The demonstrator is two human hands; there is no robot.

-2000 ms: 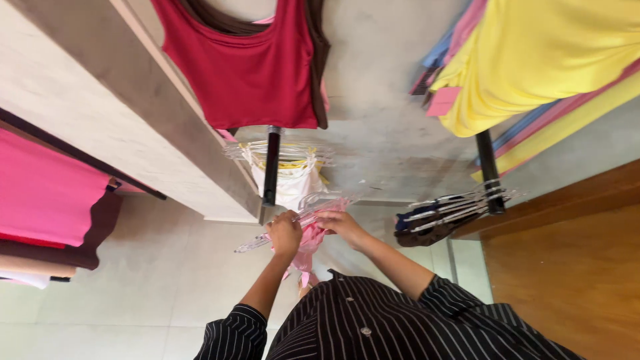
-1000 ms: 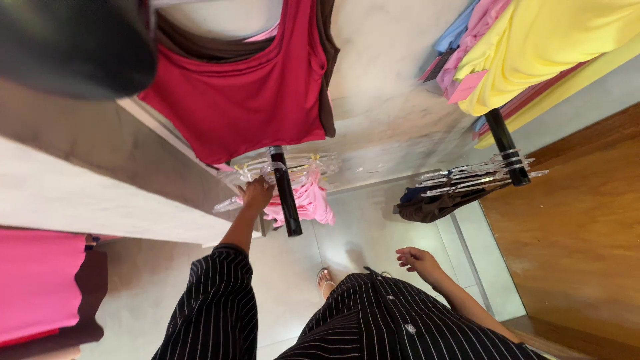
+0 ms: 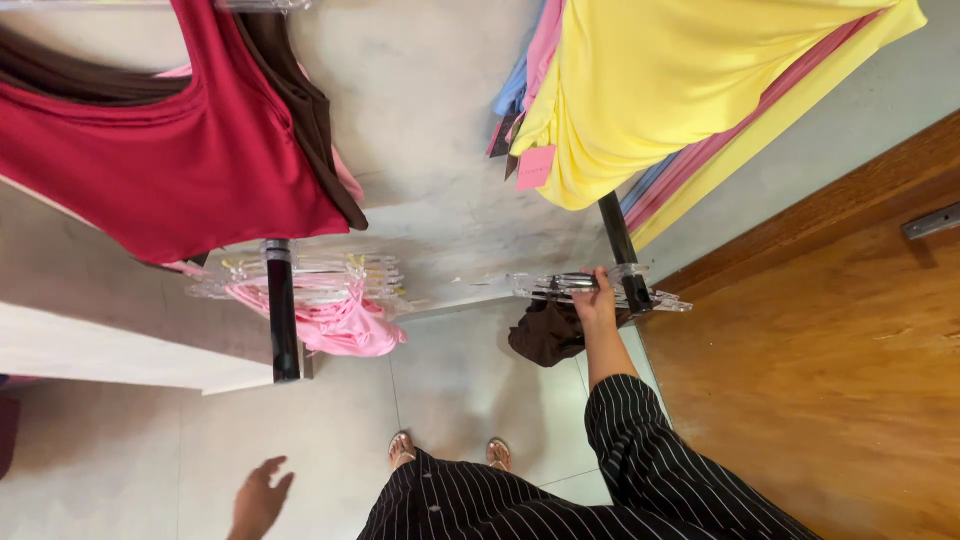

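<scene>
My right hand (image 3: 596, 300) reaches up to the clear plastic hangers (image 3: 559, 283) on the right black rail (image 3: 617, 232), its fingers around some of them. Dark brown garments (image 3: 546, 334) hang from these hangers, left of my wrist. My left hand (image 3: 260, 495) is low at the left with its fingers apart, holding nothing. Above it and to the right, pink garments (image 3: 352, 326) hang on clear hangers on the left black rail (image 3: 280, 322).
A red top (image 3: 172, 165) over brown ones hangs above the left rail. Yellow garments (image 3: 637, 97) with a pink tag (image 3: 535, 167) hang above the right rail. A wooden door (image 3: 817, 337) stands at the right, a white ledge (image 3: 112, 349) at the left.
My left hand has let go of the hangers at the left rail and moved down. My right hand has gone up to the hangers on the right rail. The view has shifted right.
</scene>
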